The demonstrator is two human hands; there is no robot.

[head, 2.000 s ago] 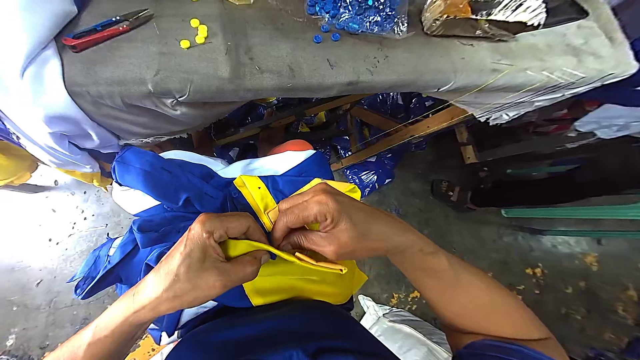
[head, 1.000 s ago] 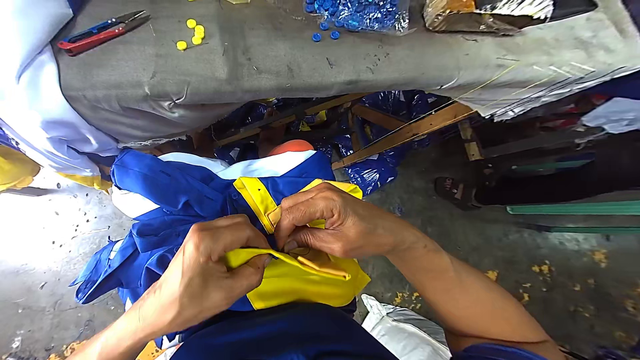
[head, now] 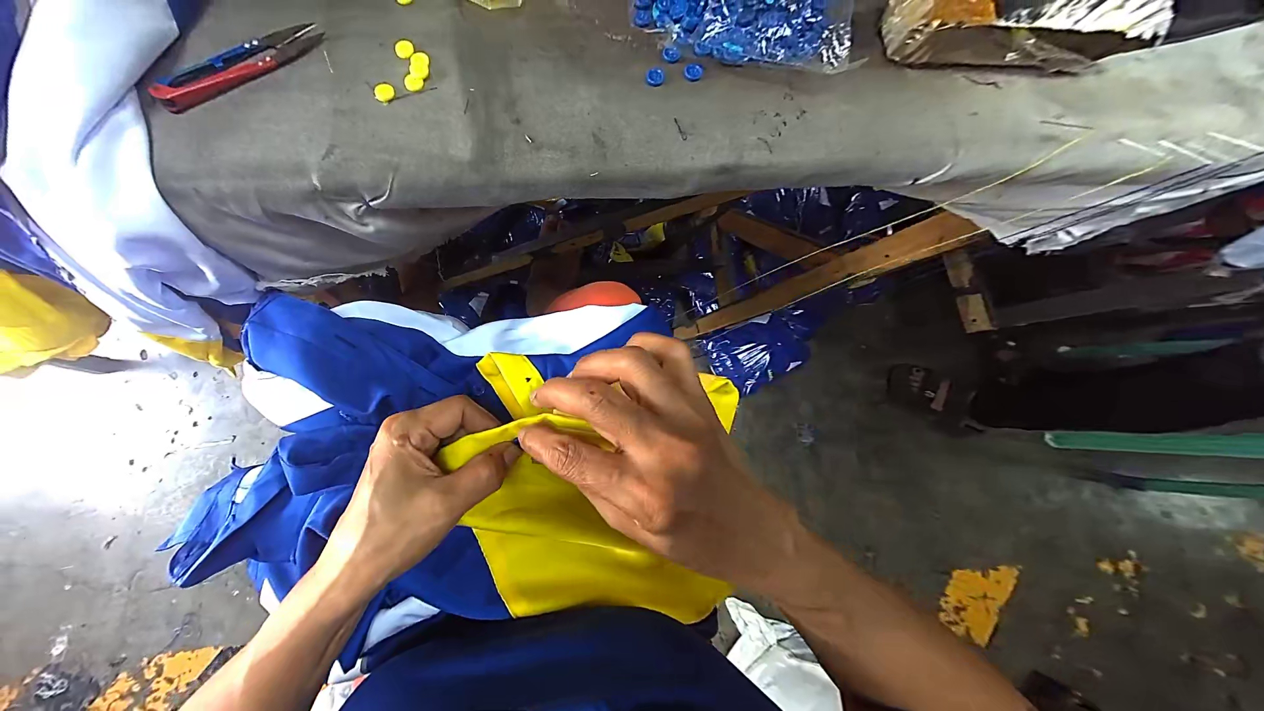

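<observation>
A blue, white and yellow fabric garment (head: pixel 592 563) lies over my lap. My left hand (head: pixel 415 484) pinches the folded yellow edge between thumb and fingers. My right hand (head: pixel 642 444) grips the same edge just to the right, its fingertips close to the left thumb. Between the fingertips is a tiny dark spot, too small to make out. Above the hands, a yellow strip (head: pixel 512 380) of the garment bears small dark marks. Whether a needle is in the fingers cannot be told.
On the grey cloth-covered table (head: pixel 553 128) ahead lie thread snips (head: pixel 237 67), yellow buttons (head: pixel 415 74) and a plastic bag of blue buttons (head: pixel 750 25). White fabric (head: pixel 109 168) hangs at the left. Beneath are wooden bars (head: pixel 839 272); a person's shoe (head: pixel 928 390) is at the right.
My right hand has turned more palm-down over the yellow cloth, its fingers now on the folded edge. The part of the edge that stuck out below it earlier is now covered.
</observation>
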